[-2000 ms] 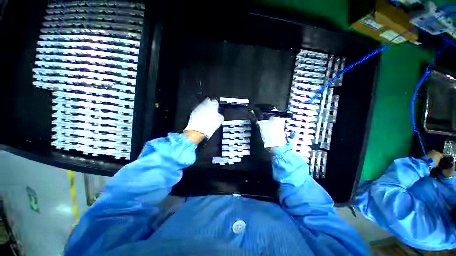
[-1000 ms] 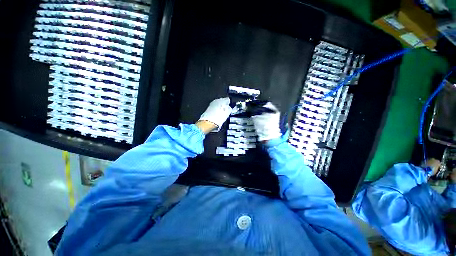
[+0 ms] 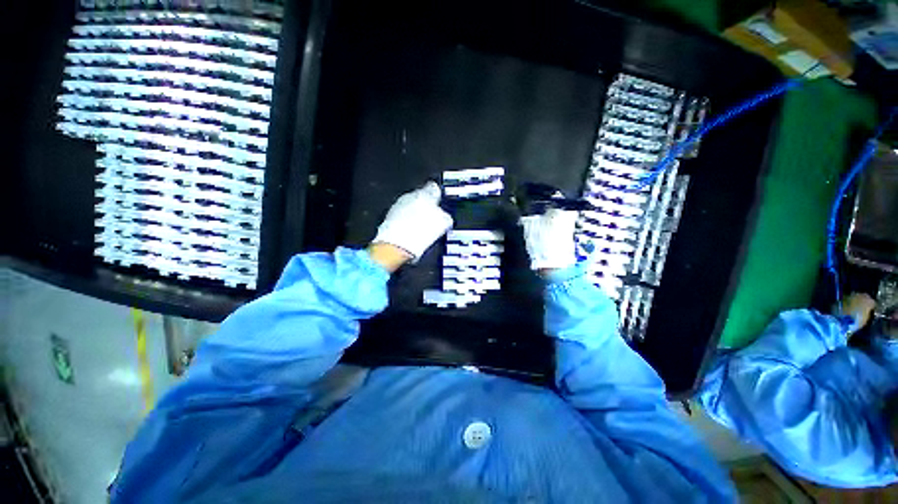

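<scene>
Two silvery notched metal bars (image 3: 474,183) lie one above the other in the black tray (image 3: 394,98). A short column of several more bars (image 3: 473,261) lies below them, nearer to me. My left hand (image 3: 416,222), in a white glove, is at the left end of the upper two bars, fingertips at or touching the lower one; whether it grips the bar is unclear. My right hand (image 3: 550,236), also gloved, is to the right of the bars and holds a small black hand tool (image 3: 547,200).
Long rows of bars (image 3: 182,177) fill the left tray. More columns (image 3: 630,187) lie at the right, crossed by a blue line (image 3: 734,123). A brown carton (image 3: 793,37) is at the upper right. Another person's blue sleeve (image 3: 798,384) is at the lower right.
A second bar now lies under the single upper bar. My hands, close together over the bars a second ago, have moved apart, the right one with the tool. The view has shifted slightly.
</scene>
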